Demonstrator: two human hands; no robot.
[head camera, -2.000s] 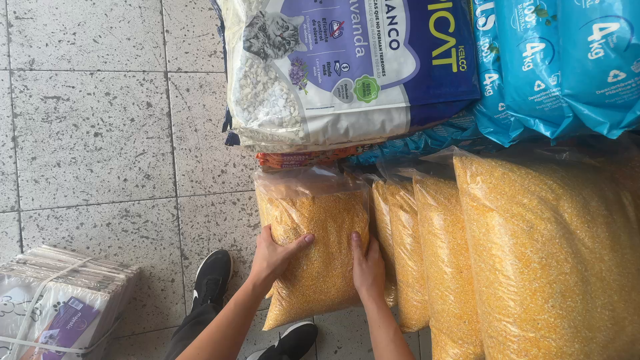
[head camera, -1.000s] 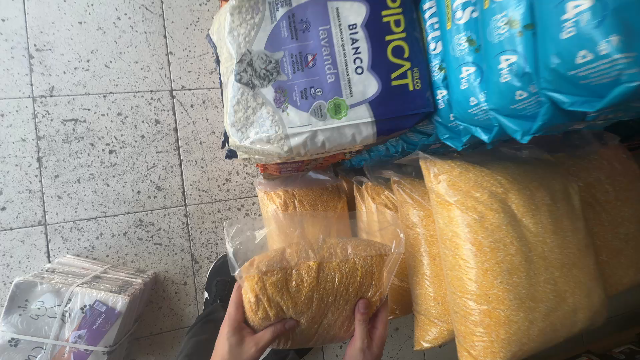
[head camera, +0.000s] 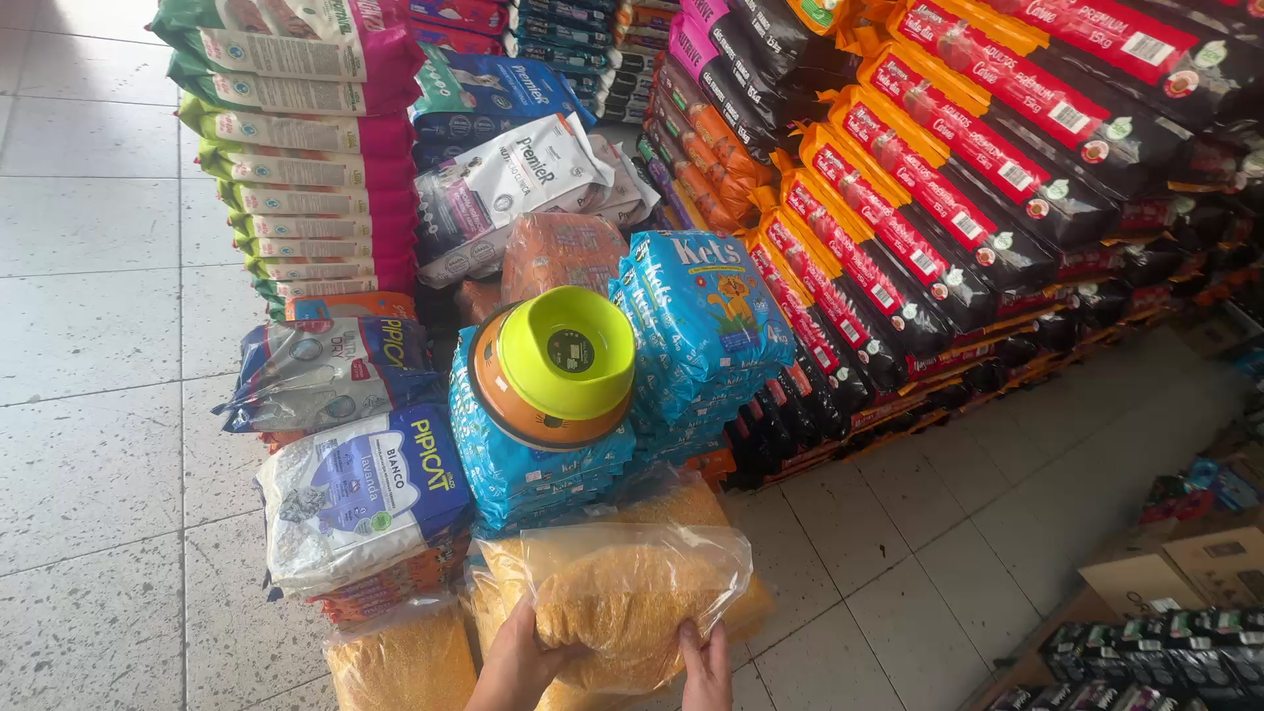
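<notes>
Both hands hold a clear plastic bag of yellow grain, which looks like cracked corn (head camera: 622, 602), by its lower sides. My left hand (head camera: 523, 657) grips the left side, its thumb over the front; my right hand (head camera: 705, 664) pinches the right side. The bag's loose clear top points away from me. Under and behind it lie more bags of the same grain (head camera: 691, 506), partly hidden. One more grain bag (head camera: 403, 660) rests to the left of my left hand, apart from it.
A Pipicat litter bag (head camera: 365, 494) lies left of stacked blue Kets bags (head camera: 706, 306). Green and orange pet bowls (head camera: 568, 355) sit on the blue bags. Black and red pet food bags (head camera: 948, 207) fill the right back. Cardboard boxes (head camera: 1150, 573) stand at the far right on the tiled floor.
Both hands have lifted the grain bag off the bag row's left end and carried it right, over the other grain bags. The view has swung up and right.
</notes>
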